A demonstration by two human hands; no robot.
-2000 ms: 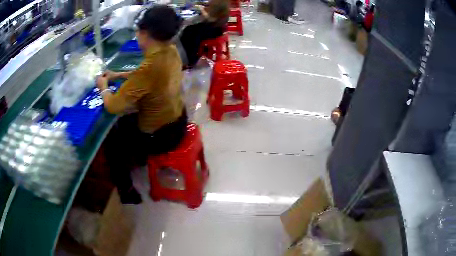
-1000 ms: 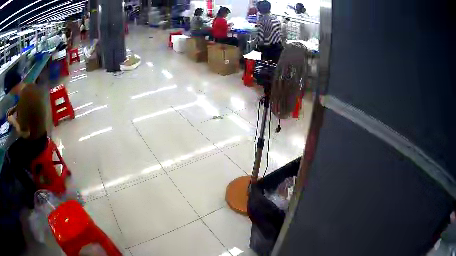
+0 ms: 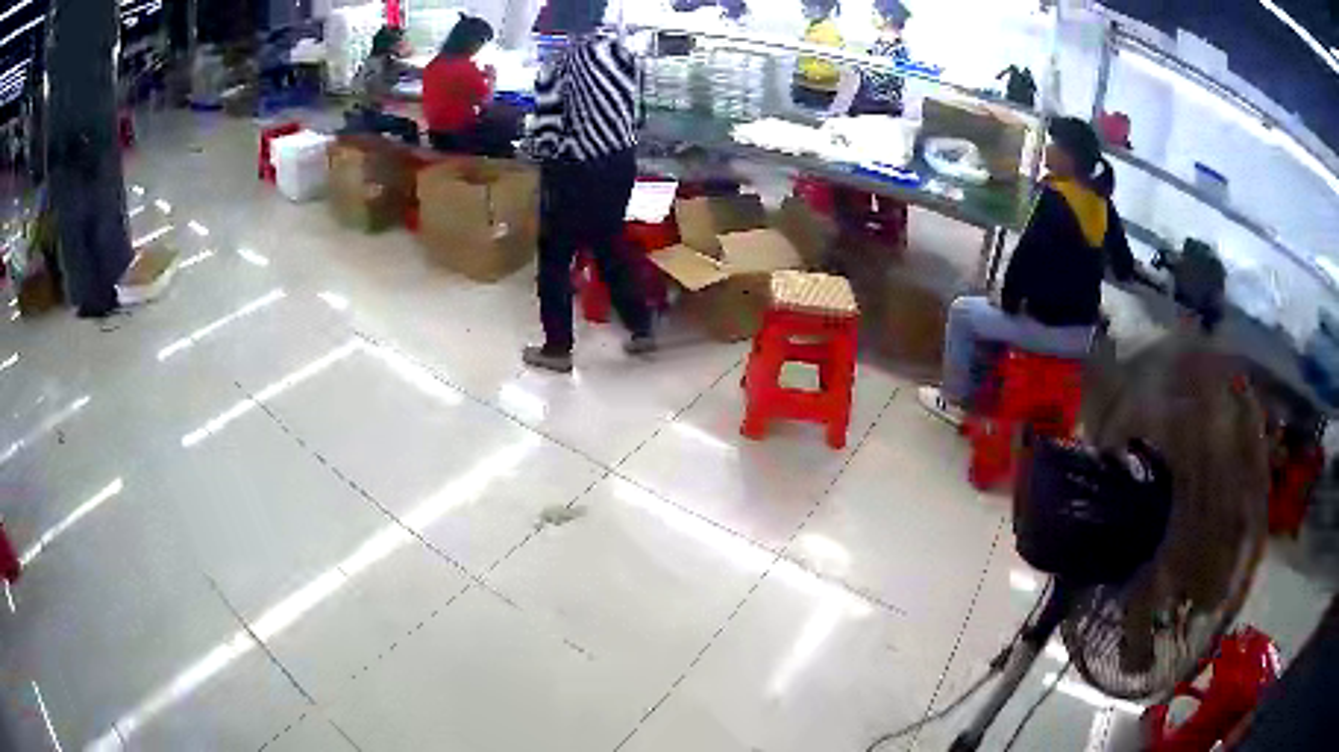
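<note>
Neither of my hands is in the picture. Nearest in front of me at the lower right is a standing fan with a round cage, a dark motor housing and a slanted pole, somewhat blurred. A red plastic stool shows partly behind it at the right edge. Another red stool with a light woven-looking top stands on the glossy tiled floor.
A person in a striped top stands by open cardboard boxes. A person in black and yellow sits on a red stool at the right. More people sit along a bench. A grey pillar stands at the left.
The view has turned right, away from the green bench and past the grey partition. The fan now shows larger at the lower right, and the workers at the far bench look nearer.
</note>
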